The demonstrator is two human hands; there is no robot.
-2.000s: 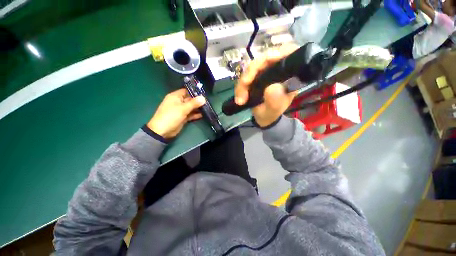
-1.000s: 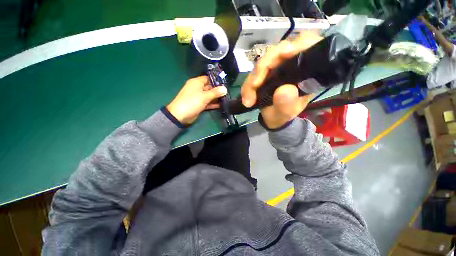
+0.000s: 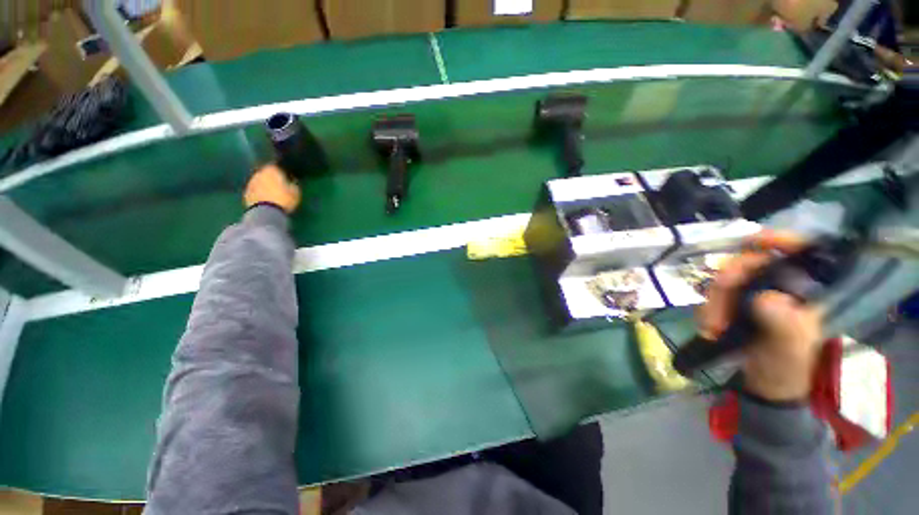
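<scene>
My left hand (image 3: 272, 191) is stretched out over the green conveyor. It is at a black appliance (image 3: 299, 149) with a pale ring at its round end; its fingers are blurred and I cannot tell if they grip it. My right hand (image 3: 771, 322) is closed around the black corded screwdriver (image 3: 724, 347), blurred, at the right of the bench. The driver tip points down left near a yellow-handled tool (image 3: 657, 354). Two more black T-shaped appliances lie on the conveyor, one in the middle (image 3: 396, 159) and one farther right (image 3: 566, 131).
A white-fronted parts box (image 3: 620, 246) with dark sides and small metal parts stands on the green bench (image 3: 403, 352). Yellow tape (image 3: 496, 247) is at its left. A white rail (image 3: 393, 246) separates bench and conveyor. A red stool (image 3: 851, 392) is at the right. Cardboard boxes (image 3: 383, 18) line the back.
My left hand has moved from the bench out to the conveyor. The appliance is gone from the bench in front of me. My right hand has moved right with the screwdriver. The view has shifted left and up.
</scene>
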